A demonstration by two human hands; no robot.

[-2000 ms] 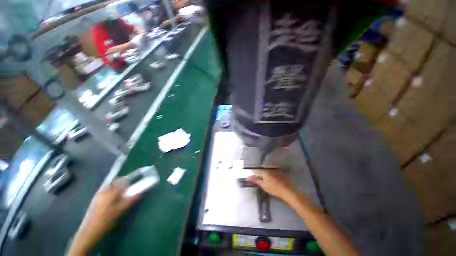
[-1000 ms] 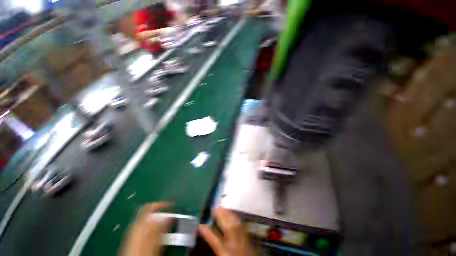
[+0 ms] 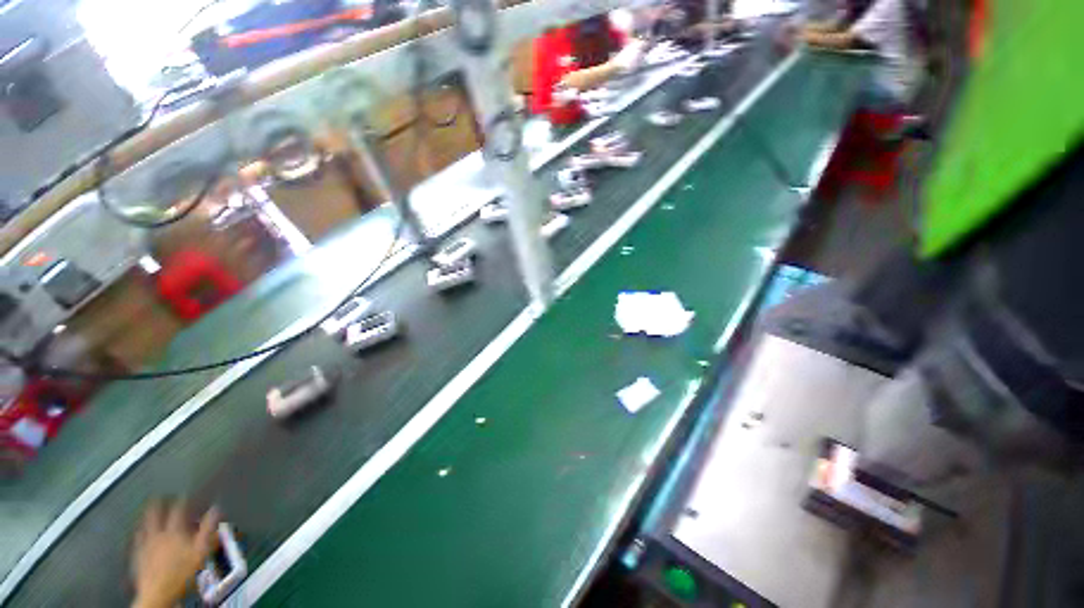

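My left hand (image 3: 172, 556) is at the lower left over the dark belt, blurred, with its fingers apart. A white housing with a window opening (image 3: 224, 565) lies on the belt right beside its fingertips; whether they touch is unclear. My right hand is not in view. On the right, the welding fixture (image 3: 865, 499) sits on the silver base plate (image 3: 761, 457), with a pale part on its top. The blurred grey horn (image 3: 909, 416) is close above it.
Several white housings (image 3: 372, 330) lie along the dark belt. A white rail (image 3: 416, 437) divides it from the green belt (image 3: 511, 475), which bears a white irregular pile (image 3: 653, 314) and a small white square (image 3: 638, 394). A post (image 3: 523, 226) and black cable stand nearby. People are farther along.
The view has swung left. My left hand has moved from the green belt to the dark belt with the housing beside it. My right hand, earlier by the press front, has left the view.
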